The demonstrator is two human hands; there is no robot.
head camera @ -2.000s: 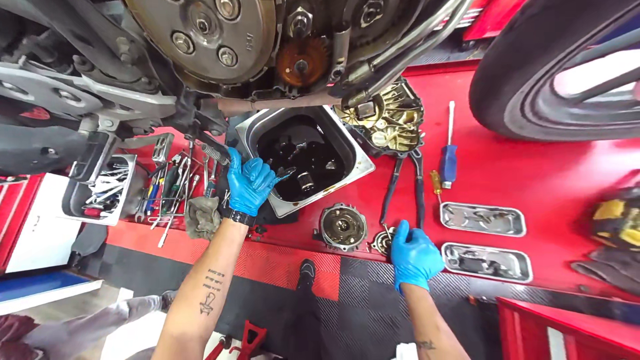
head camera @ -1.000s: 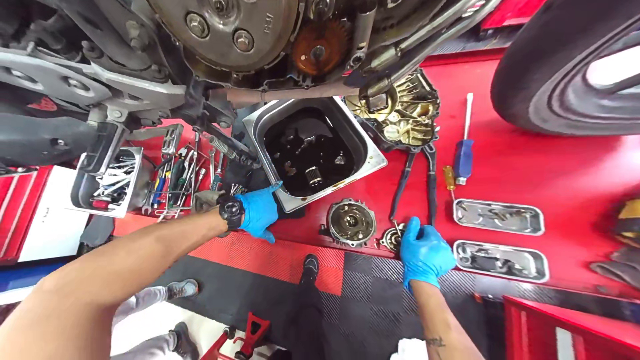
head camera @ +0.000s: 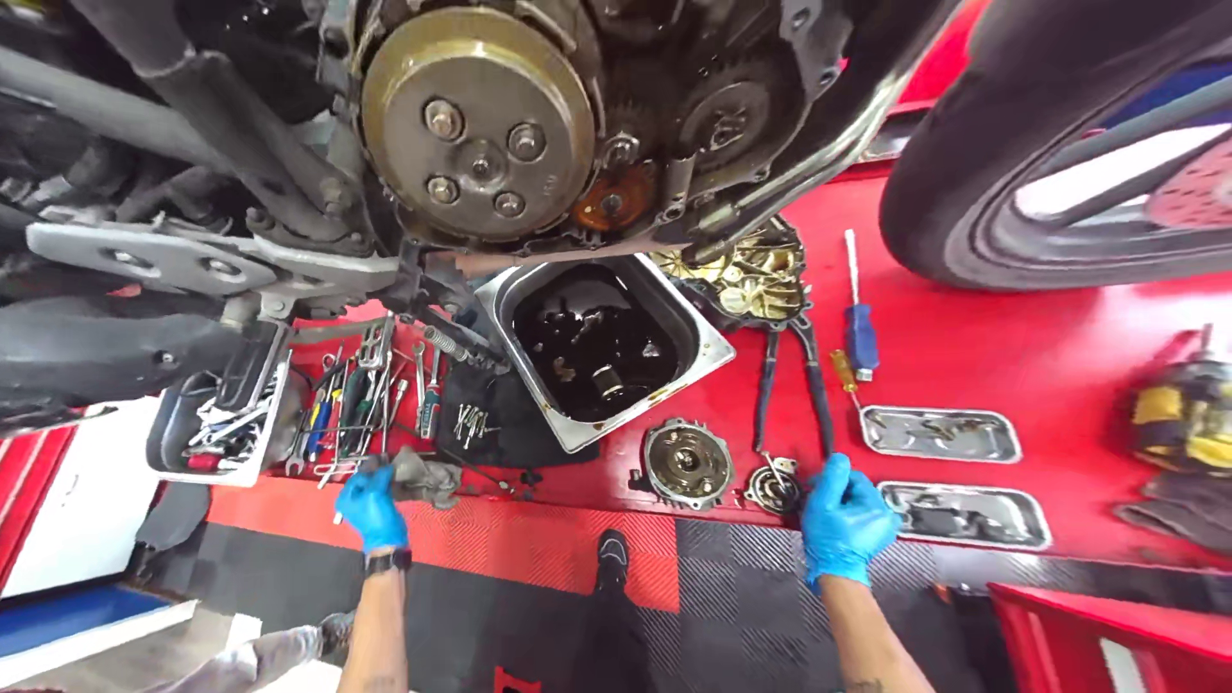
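My left hand (head camera: pixel 373 510), in a blue glove, is over the near edge of the red bench, just left of a crumpled grey rag (head camera: pixel 425 478) and below a row of hand tools (head camera: pixel 351 409). Whether its fingers hold anything cannot be told. My right hand (head camera: pixel 847 525), also gloved, has its fingers curled at the bench edge, close to a small round metal part (head camera: pixel 773 487) and the end of a long black handle (head camera: pixel 818 399); its grip is unclear. Between the hands lies a round metal cover (head camera: pixel 687 463). Behind it a steel pan (head camera: pixel 624 409) holds dark oil and parts.
The motorcycle engine (head camera: pixel 481 125) hangs above the bench, with a tyre (head camera: pixel 948 212) at right. An engine cover casting (head camera: pixel 760 279), a blue-handled screwdriver (head camera: pixel 859 337) and two metal trays (head camera: pixel 1015 438) lie at right. A tool bin (head camera: pixel 164 448) stands left; a person's leg (head camera: pixel 279 654) shows lower left.
My left hand has moved left from the pan's near corner to the rag and tools. My right hand stays near the small round part. The view has shifted somewhat.
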